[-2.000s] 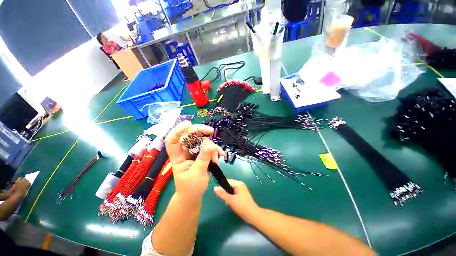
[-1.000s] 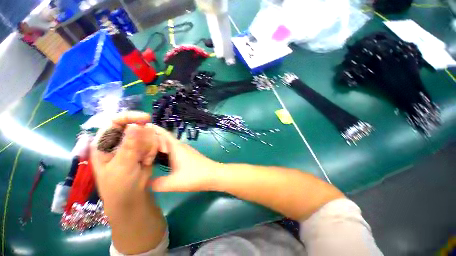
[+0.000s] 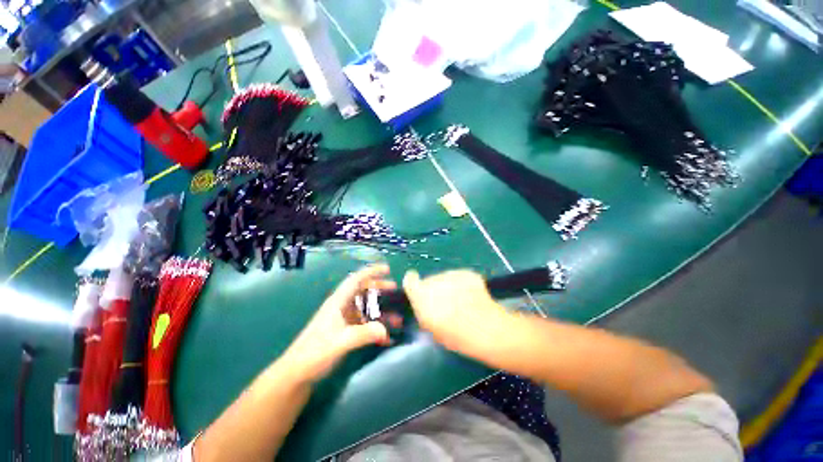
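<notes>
A black wire bundle lies level across both hands near the table's front edge. Its silvery tips show at the left end and at the right end. My left hand curls its fingers and thumb around the left end. My right hand grips the bundle just right of my left hand and hides its middle. A heap of black connector housings with wires lies behind and left of my hands. A second black bundle lies behind my right hand.
Red wire bundles lie at left, near clear bags, a blue bin and a red-black tool. A blue tray stands at the back. A black wire pile and white paper lie at right.
The view has shifted right. The bundle was mostly hidden in my closed hands; it now lies stretched to the right, both ends showing. My right hand has moved onto its middle.
</notes>
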